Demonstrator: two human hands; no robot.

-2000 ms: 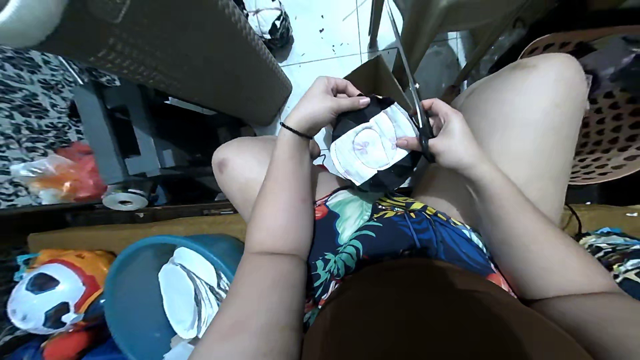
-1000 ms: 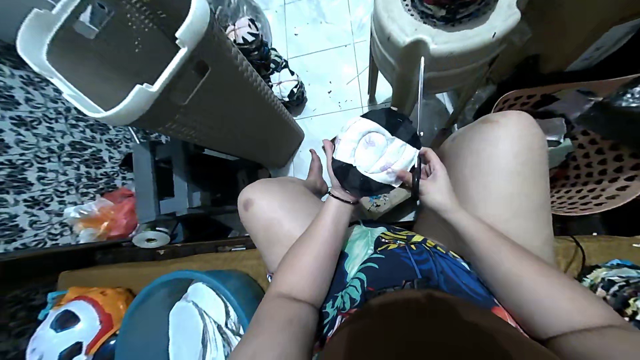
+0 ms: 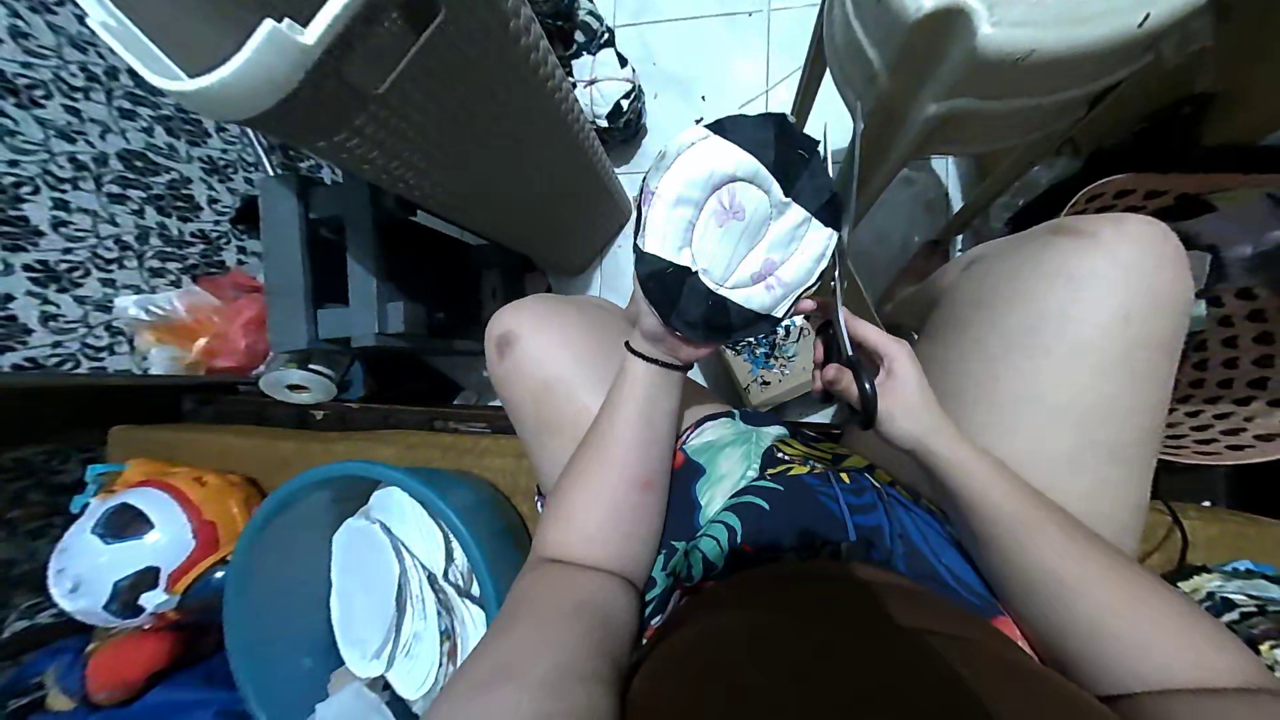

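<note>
My left hand [image 3: 672,328] holds a round black-and-white stitched cloth piece [image 3: 738,225] from below, above the gap between my knees. A spiral seam and faint purple prints show on its white part. My right hand [image 3: 868,375] grips the black handles of a pair of scissors [image 3: 846,345]. Their long blades point away from me and stand slightly apart along the right edge of the cloth. Beneath the cloth, between my legs, is a box [image 3: 775,362] with small coloured scraps in it.
A teal tub [image 3: 250,600] at lower left holds a stack of white cloth pieces [image 3: 385,590]. A tall brown hamper [image 3: 480,130] stands at upper left, a plastic stool [image 3: 1000,70] at upper right, and a pink basket [image 3: 1225,390] beyond my right knee.
The cloth piece has turned in my left hand, and that hand has shifted from its top edge to beneath it. The scissors remain in my right hand. The view has shifted.
</note>
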